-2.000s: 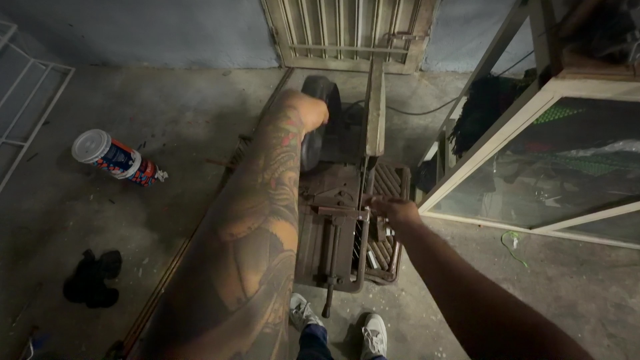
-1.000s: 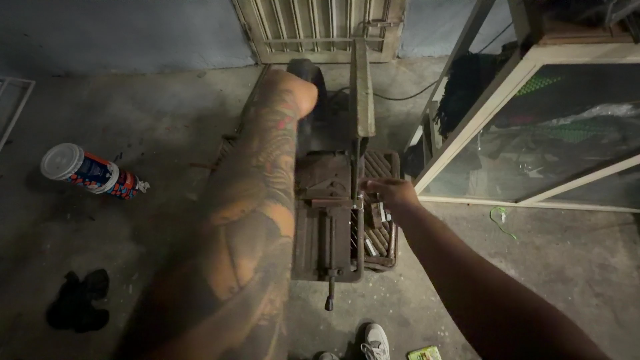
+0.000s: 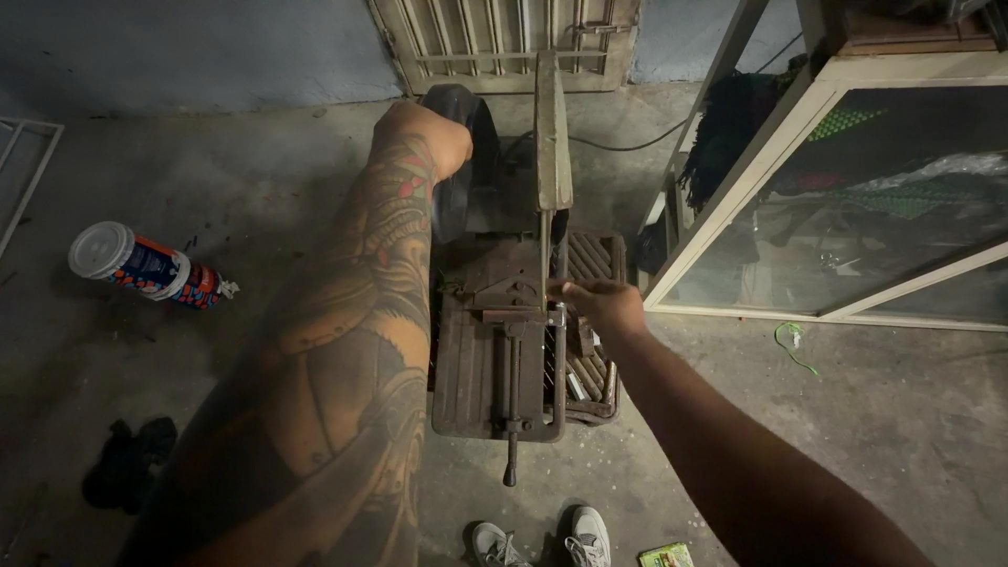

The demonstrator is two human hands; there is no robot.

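Note:
A cut-off saw with a rusty metal base point(image 3: 488, 378) stands on the floor, its upright blade guard point(image 3: 554, 134) above the thin edge of the disc. My left hand point(image 3: 425, 138) is closed in a fist on the black curved upper part of the saw point(image 3: 465, 157); what lies inside the fist is hidden. My right hand point(image 3: 602, 303) is at the right side of the disc, thumb and fingers together on the end of a small metal piece point(image 3: 557, 288) by the clamp. The clamp screw point(image 3: 513, 378) runs toward my feet. The disc's lower edge meets the clamp area.
A slatted metal rack point(image 3: 594, 252) lies beside the base. Paint buckets point(image 3: 150, 260) and dark cloth point(image 3: 130, 465) lie at left. A glass-sided cabinet point(image 3: 748, 181) stands at right, a metal door point(image 3: 504, 47) behind. A black cable point(image 3: 622, 148) crosses the floor. My shoes point(image 3: 587, 535) are below.
The view has shifted slightly. Both hands keep their places, the left on the upper part of the saw and the right beside the clamp.

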